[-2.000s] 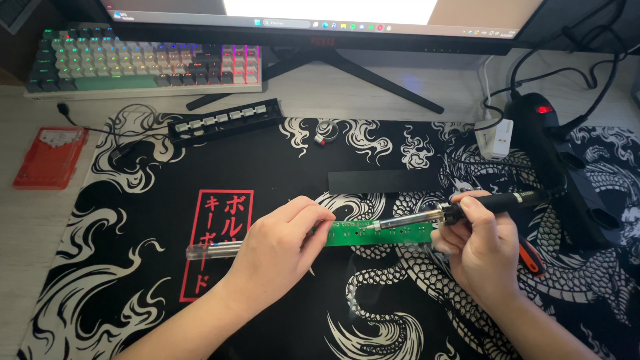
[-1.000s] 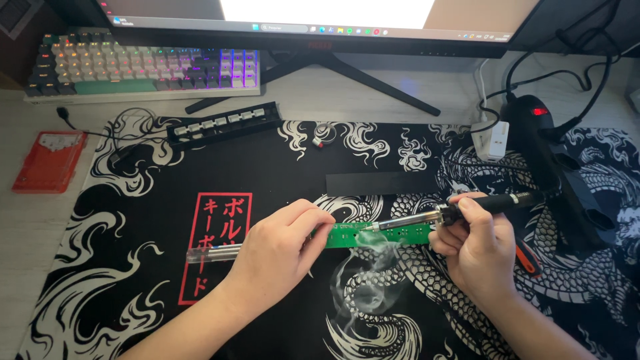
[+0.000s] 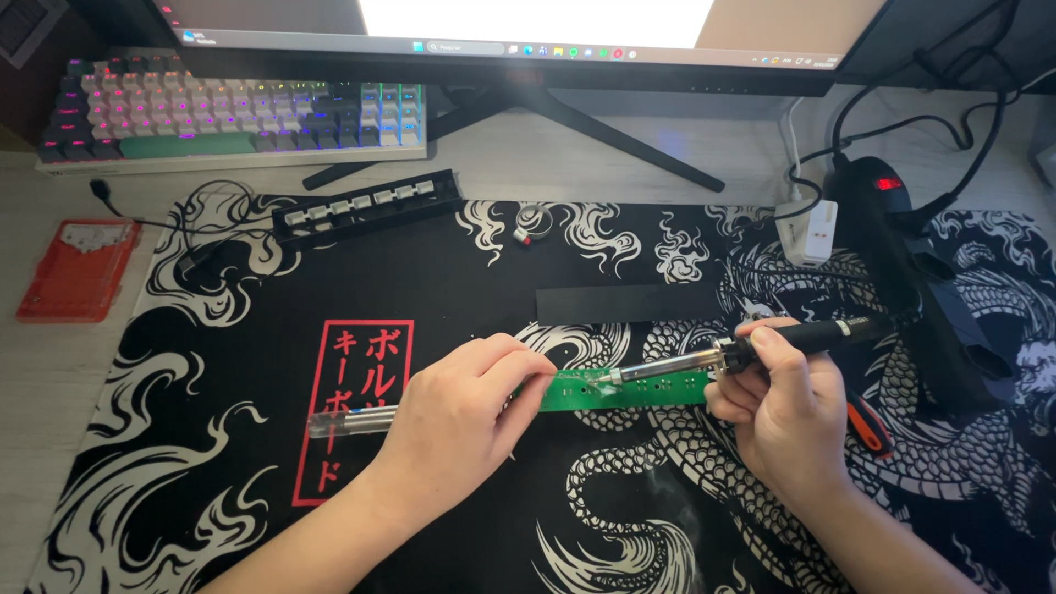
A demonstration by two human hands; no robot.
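A green circuit board (image 3: 660,392) lies lengthwise across the patterned desk mat, between both hands. My right hand (image 3: 780,388) grips a soldering iron (image 3: 672,365) by its black handle, with the tip at the board's upper edge. At the board's left end is my left hand (image 3: 470,404), thumb and forefinger pinched together on thin solder wire that runs toward the iron's tip. A clear tube (image 3: 355,421) with a grey content sticks out to the left from under that hand. Faint smoke hangs below the board. The left palm hides part of the tube.
Beyond the board lies a flat black strip (image 3: 623,304). A black case with white keys (image 3: 367,204) sits farther back, near a lit keyboard (image 3: 239,115) and monitor stand (image 3: 627,140). Right are a power strip (image 3: 916,272) and an orange-black tool handle (image 3: 868,425); left, a red case (image 3: 78,271).
The smoke rising by the board a second ago has thinned. Both hands and the soldering iron stay in nearly the same place.
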